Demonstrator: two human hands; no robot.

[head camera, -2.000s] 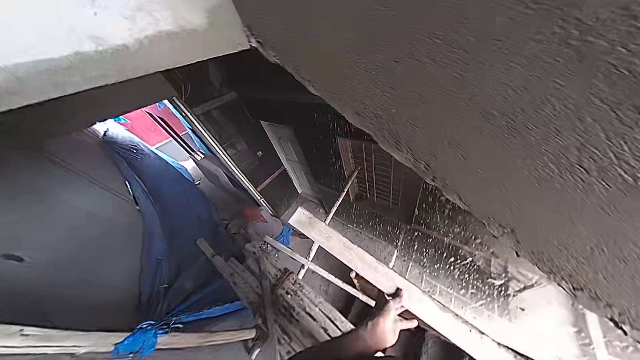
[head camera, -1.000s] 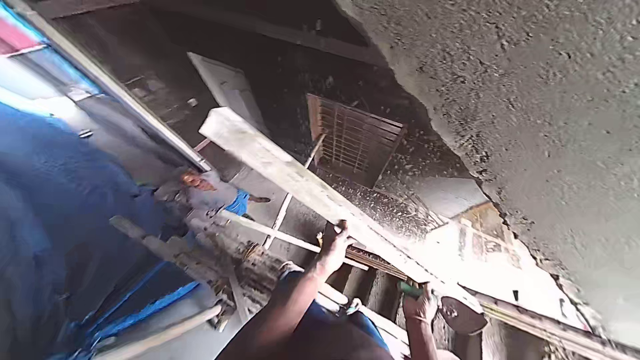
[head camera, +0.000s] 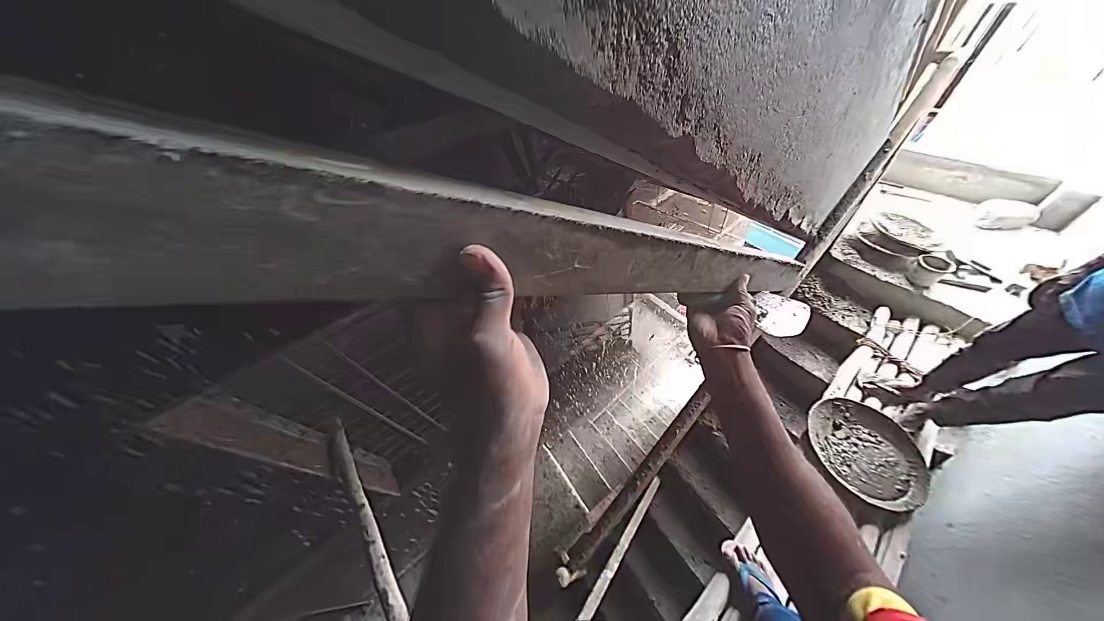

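Note:
A long straight board [head camera: 345, 233], likely a plasterer's straightedge, crosses the view from the left edge to the right of centre, below a rough wet-plastered surface [head camera: 716, 95]. My left hand [head camera: 504, 345] grips its lower edge near the middle, thumb up on the near face. Close to the board's far right end, my right hand [head camera: 723, 323] is closed around the lower edge. A pale flat blade [head camera: 780, 315], apparently of a trowel, sticks out beside that hand; its handle is mostly hidden in the fingers.
A round pan of mortar [head camera: 867, 453] rests on bamboo poles [head camera: 914, 345] at the right, next to a co-worker's legs [head camera: 1018, 371]. Behind it are a second pan [head camera: 906, 233] and a small pot [head camera: 930, 269]. Wooden poles [head camera: 634, 483] slant over the drop below.
The view has swung strongly to the right. Both hands remain on the board, which now spans the upper left. The co-worker's legs and the mortar pan have come into sight.

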